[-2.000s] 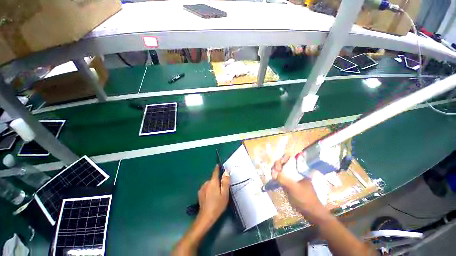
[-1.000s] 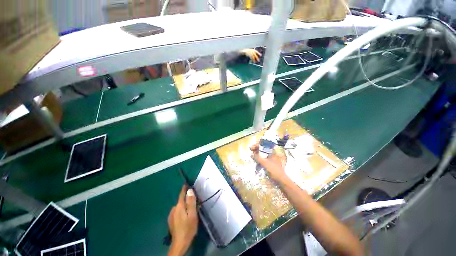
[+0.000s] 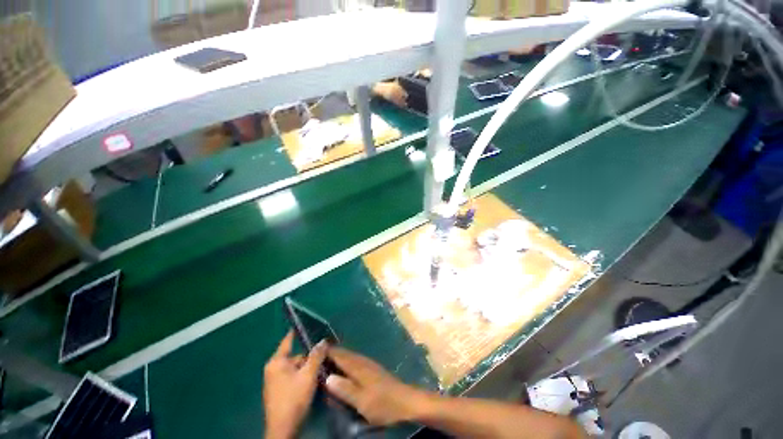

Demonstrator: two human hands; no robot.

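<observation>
My left hand [image 3: 290, 384] and my right hand [image 3: 365, 387] are together at the bottom centre. Both grip a small solar panel [image 3: 311, 327], which is tilted, with its dark side and pale edge showing above the fingers. The hands hide its lower part; whether a black housing is with it I cannot tell. The dispensing gun [image 3: 443, 221] hangs upright from its hose, out of my hands, over the tan glue board [image 3: 427, 336], which is smeared with shiny white residue.
The white supply hose [image 3: 513, 99] arches over the bench. A solar panel [image 3: 90, 315] lies on the conveyor belt [image 3: 225, 244] at left, and other panels [image 3: 93, 410] lie at bottom left. A metal post [image 3: 440, 103] stands behind the gun. A white shelf [image 3: 283, 51] runs above.
My right hand has let go of the gun and moved left to the panel beside my left hand. The panel's white back has turned out of sight. The belt panel has shifted left in view.
</observation>
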